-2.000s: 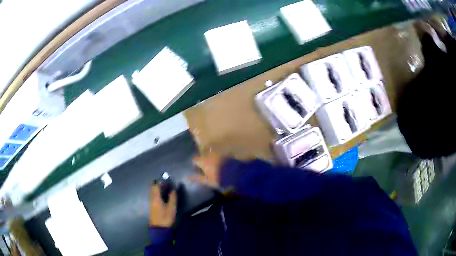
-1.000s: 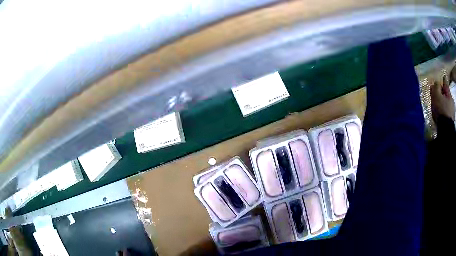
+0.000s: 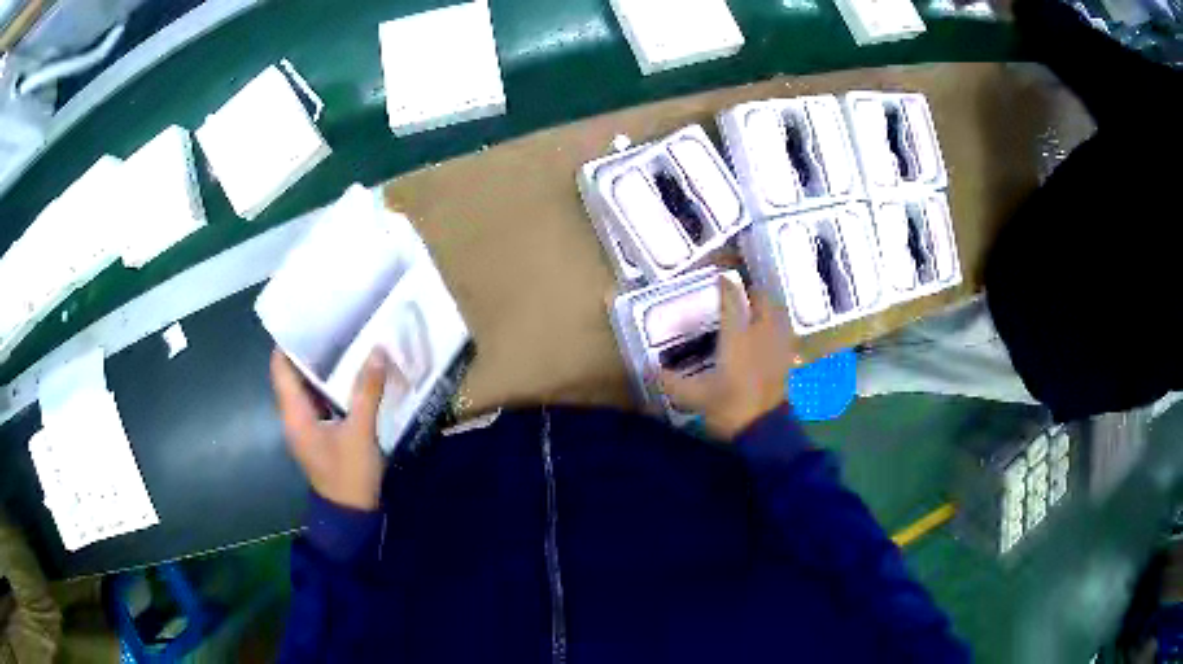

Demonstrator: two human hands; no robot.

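Note:
My left hand (image 3: 340, 435) grips a white retail box (image 3: 435, 305) with its flap (image 3: 324, 279) raised, over the join of the black bench top and the brown cardboard. Its inside looks white; a black band with lettering shows at its lower edge. My right hand (image 3: 740, 357) lies on the nearest inner tray (image 3: 675, 315), fingers over its pink and black contents. I cannot tell whether it grips the tray. More inner trays (image 3: 826, 266) with pink oblongs and black coiled bundles sit in stacks behind and to the right.
White closed boxes (image 3: 441, 68) stand along the green conveyor belt (image 3: 350, 84) beyond the bench. A white leaflet pile (image 3: 94, 474) lies on the black bench top (image 3: 214, 415) at left. A person in dark clothing (image 3: 1083, 247) is at right. A blue stool (image 3: 823, 385) shows beyond the cardboard's near edge.
The view has swung down from the shelf. My left hand now holds an open box. The right arm, stretched towards the conveyor a second ago, is back with its hand at the nearest tray.

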